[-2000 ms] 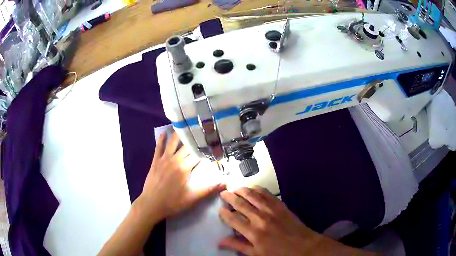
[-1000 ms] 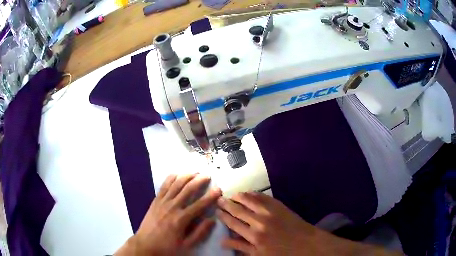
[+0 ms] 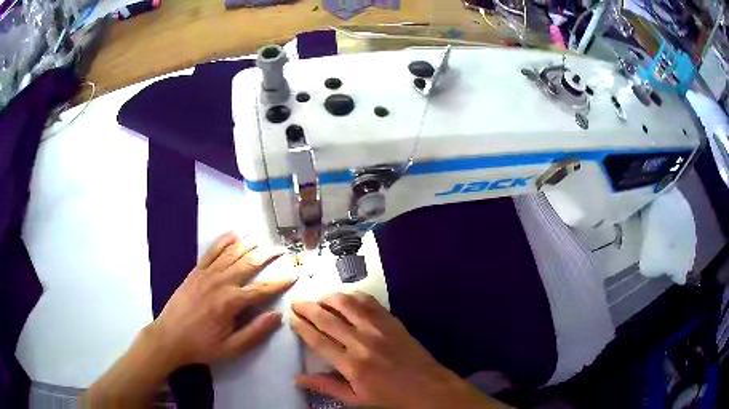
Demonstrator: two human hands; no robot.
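A pale panel point(image 3: 260, 375) lies over a dark purple panel point(image 3: 172, 232) and runs to the lit presser foot and needle point(image 3: 297, 257) of the white sewing machine point(image 3: 480, 120). My left hand point(image 3: 220, 299) lies flat on the pale panel, left of and just below the needle, fingers spread. My right hand point(image 3: 360, 343) lies on the panel's right edge below the needle, fingertips near the thumb side of my left hand. Both hands press on the cloth; neither grips it visibly. The needle tip is lost in glare.
A stack of purple panels point(image 3: 464, 279) with fanned pale edges point(image 3: 559, 279) lies under the machine arm. A purple drape point(image 3: 16, 232) hangs at the far left. Clear plastic bags point(image 3: 32, 40) are at upper left. White cloth point(image 3: 670, 236) is at the machine's right end.
The view has shifted. My left hand, drawn back below the needle one second ago, is now further forward and left, beside the needle. My right hand stays below the needle.
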